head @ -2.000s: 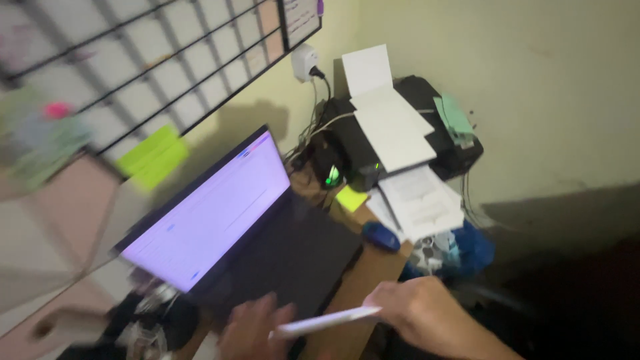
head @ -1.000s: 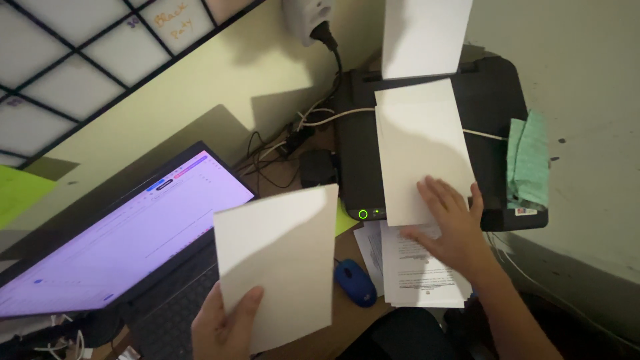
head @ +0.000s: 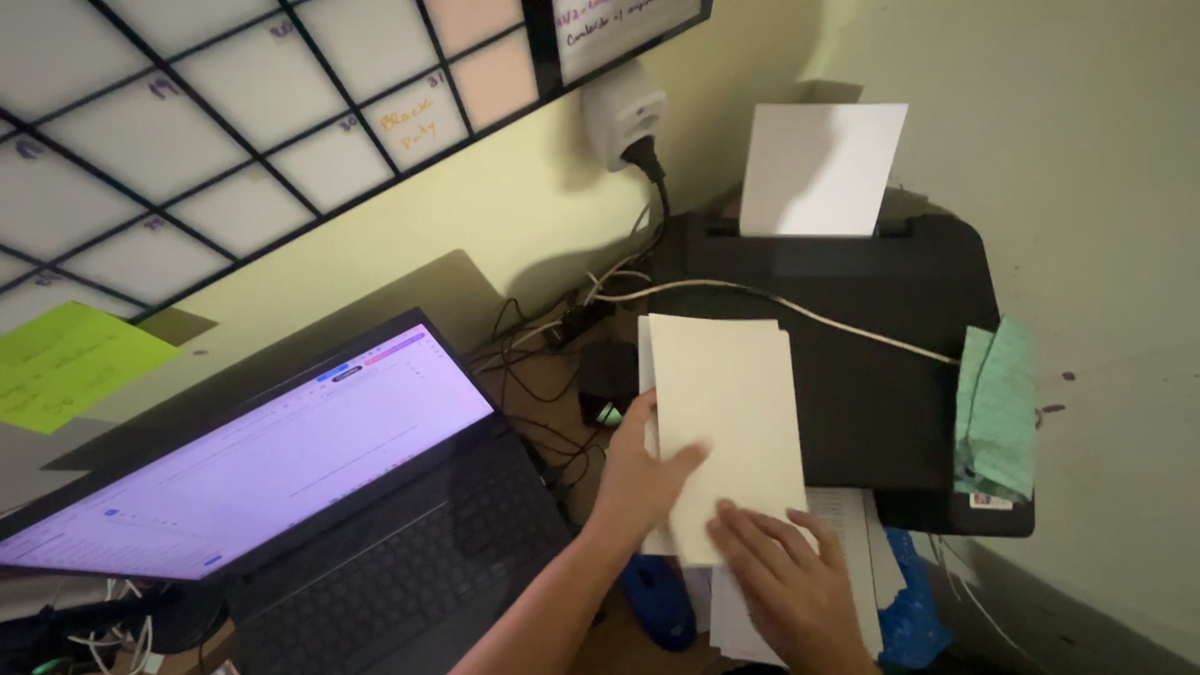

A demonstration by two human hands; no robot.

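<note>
A stack of blank paper sheets (head: 731, 403) is between my two hands, over the left front of the black printer (head: 872, 394). My left hand (head: 642, 464) grips the stack's left edge, thumb on top and fingers around behind. My right hand (head: 783, 572) lies against the lower right part of the top sheet with its fingers spread; whether it pinches the paper cannot be told. Another blank sheet (head: 820, 169) stands upright in the printer's rear feed. Printed papers (head: 848, 525) lie below the printer's front edge, partly hidden by my right hand.
An open laptop (head: 394, 553) is at the left, a blue mouse (head: 659, 600) below the stack. Cables (head: 534, 366) run from the wall plug (head: 626, 112) behind the desk items. A green cloth (head: 998, 412) hangs over the printer's right side. A blue plastic bag (head: 914, 609) is below it.
The sheets that lay on the printer are off its top. My right hand has come left and down, and both hands are now together at one stack.
</note>
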